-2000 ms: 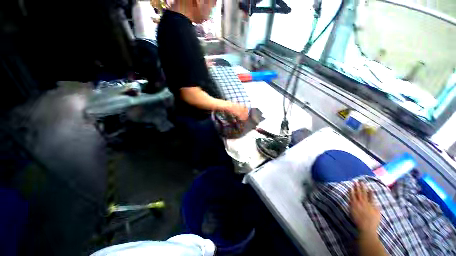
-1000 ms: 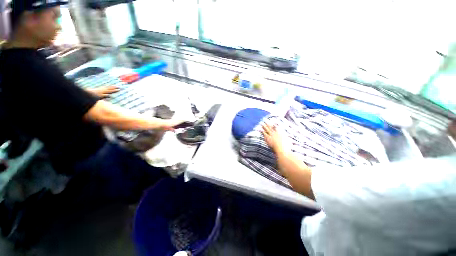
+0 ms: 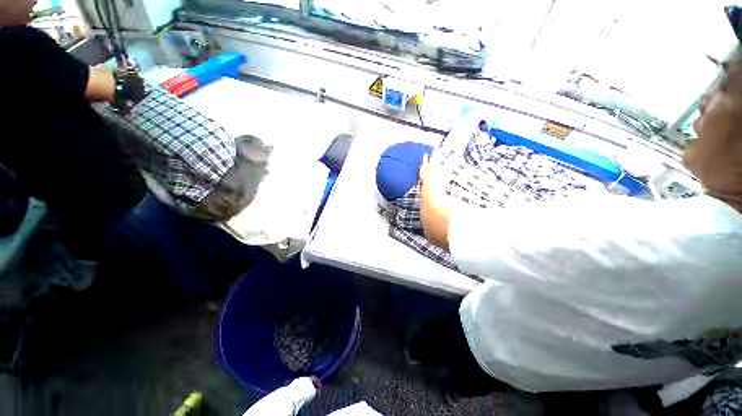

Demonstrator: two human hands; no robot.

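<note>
Neither of my hands can be made out. A white cloth shape [image 3: 281,400], perhaps a sleeve, comes in from the bottom edge and ends at the near rim of a round dark blue tub [image 3: 236,345] on the floor. Checked cloth [image 3: 297,343] lies in the bottom of the tub. On the white table [image 3: 370,258] beyond, a black-and-white plaid garment [image 3: 423,244] lies over a rounded blue padded board [image 3: 403,169]. Another person's bare forearm and white sleeve partly cover the garment.
The person in white [image 3: 586,284] stands at the right. A person in black [image 3: 49,106] stands at the left, beside a plaid garment [image 3: 179,134] on a second pressing table [image 3: 285,122]. Blue bars [image 3: 561,154] lie along the window side. A yellow-green tip [image 3: 189,404] shows on the floor.
The view has swung right, bringing the white-clad person in. The left person's arm has drawn back from the table edge, and their plaid garment now lies further across the board. The iron is no longer seen.
</note>
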